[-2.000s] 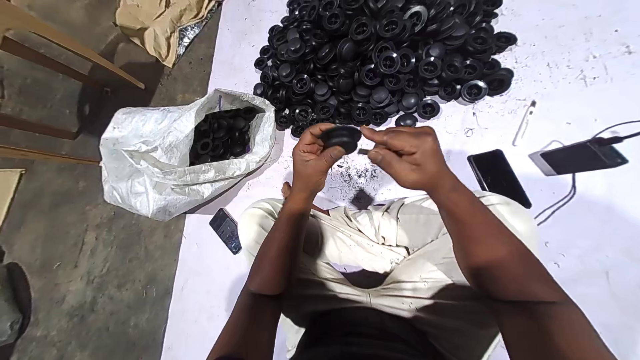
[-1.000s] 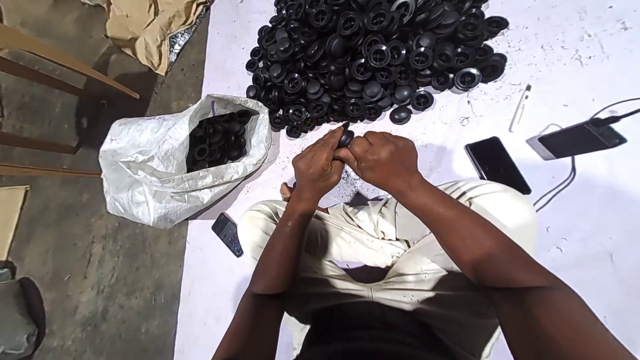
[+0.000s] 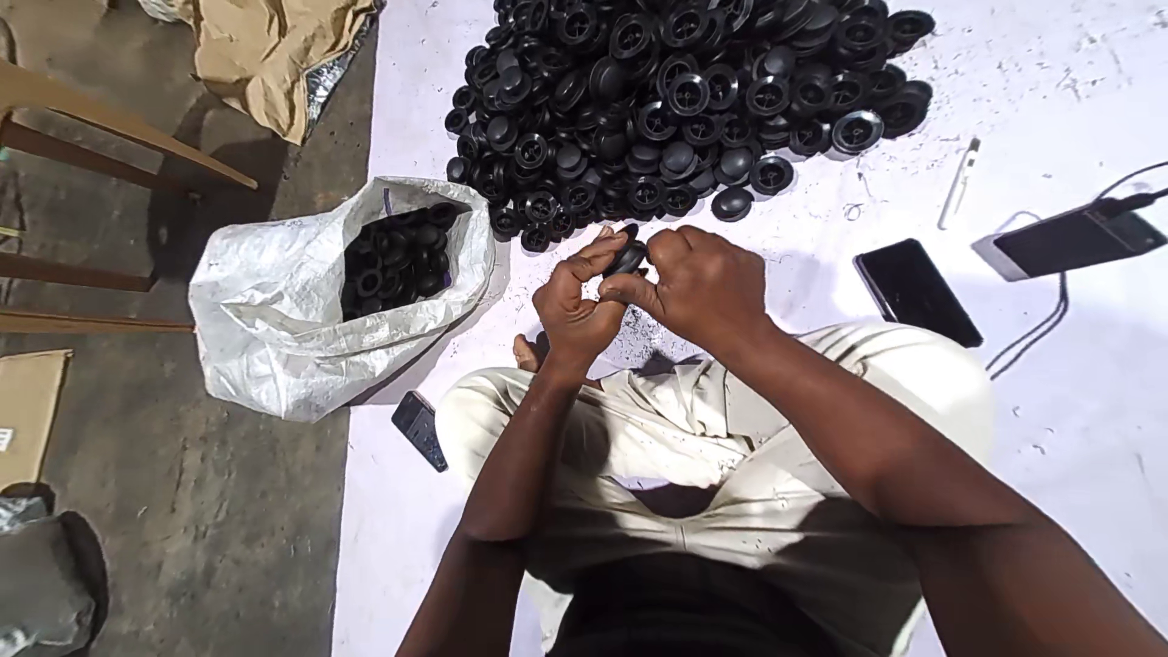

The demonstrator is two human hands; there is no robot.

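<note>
My left hand [image 3: 581, 297] grips a round black plastic part [image 3: 626, 258] between its fingers and thumb, above my lap. On the other side of the same part, my right hand [image 3: 698, 283] presses close, its thumb beside the left thumb. Its fingertips are curled, and whether they pinch anything small is hidden. Beyond both hands lies a big heap of round black plastic parts [image 3: 639, 109], some showing a spoked inner face and others a smooth domed one. To the left, a white woven sack [image 3: 283, 310] stands with its mouth rolled back, holding many black parts [image 3: 397, 260].
On the white sheet [image 3: 1077, 484], a dark smartphone [image 3: 917, 292], a cabled device [image 3: 1077, 242] and a white pen-like tool [image 3: 959, 184] lie at right. A small phone [image 3: 420, 431] lies by my left knee. Chair legs [image 3: 119, 128], brown paper [image 3: 265, 55] and cardboard [image 3: 32, 411] are at left.
Two seconds ago my right hand was a little apart from the black part in my left; now both hands are close together around it.
</note>
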